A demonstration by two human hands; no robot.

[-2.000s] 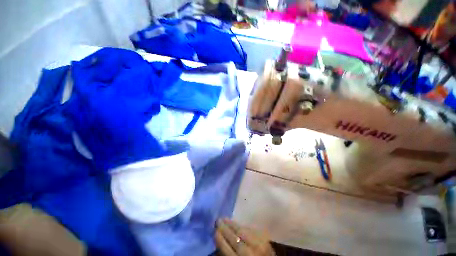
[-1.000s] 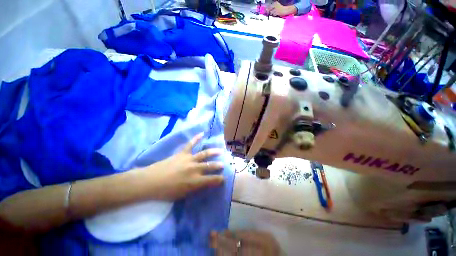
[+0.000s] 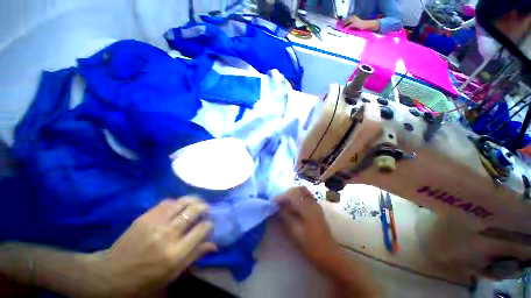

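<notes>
The blue garment [image 3: 134, 87] lies heaped left of the HIKARI sewing machine [image 3: 407, 169], its pale inside facing up near the needle. A white rounded panel [image 3: 214, 163] lies on it. My left hand [image 3: 169, 241] rests on the garment's near part below the panel, fingers bent; the cloth under it is partly hidden. My right hand [image 3: 305, 218] has its fingertips on the garment's pale edge, just in front of the machine's needle area. The presser foot and needle are too blurred to make out.
Thread snips [image 3: 389, 224] lie on the bed right of the needle, beside dark thread scraps [image 3: 356, 208]. A second blue pile [image 3: 239, 43] is beyond the table. Pink fabric [image 3: 407, 55], a green-white basket [image 3: 422, 93] and another person's hand and sleeve are at the back.
My left hand has drawn back toward me from the flat cloth. My right hand has moved up to the cloth edge by the needle. The near cloth is now folded and gathered, with the white panel fully uncovered.
</notes>
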